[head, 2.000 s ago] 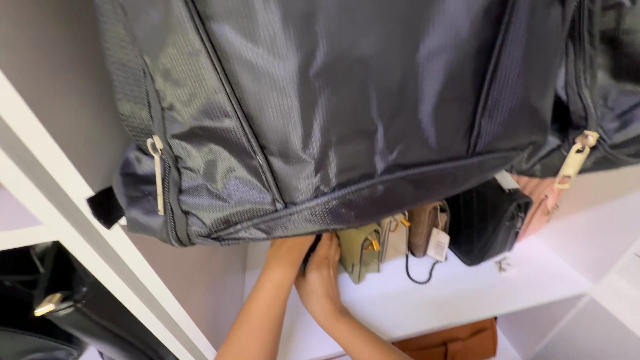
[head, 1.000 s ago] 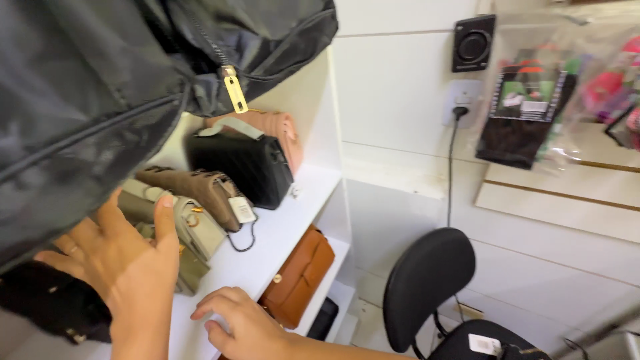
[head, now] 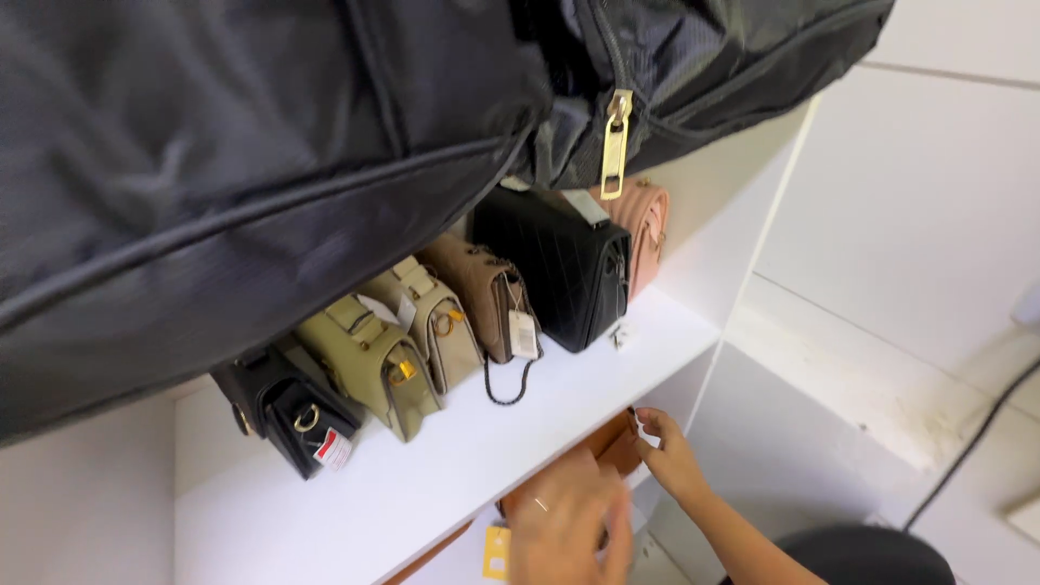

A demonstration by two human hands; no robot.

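My right hand has its fingers on the right edge of an orange-brown handbag on the lower shelf. My left hand, blurred, is in front of the same bag's left part; whether it grips the bag is hidden. On the white shelf above stand a small black handbag with a tag, an olive green handbag, a beige handbag, a brown handbag with a chain and tag, a black quilted handbag and a pink handbag.
Large black bags with a gold zipper pull hang over the upper shelf. A yellow tag shows below the shelf edge. At lower right are a black chair and a black cable, beside a white wall.
Both hands have moved from the upper shelf area down to the orange-brown bag on the lower shelf. The small black bag now stands beside the olive one, with no hand at it.
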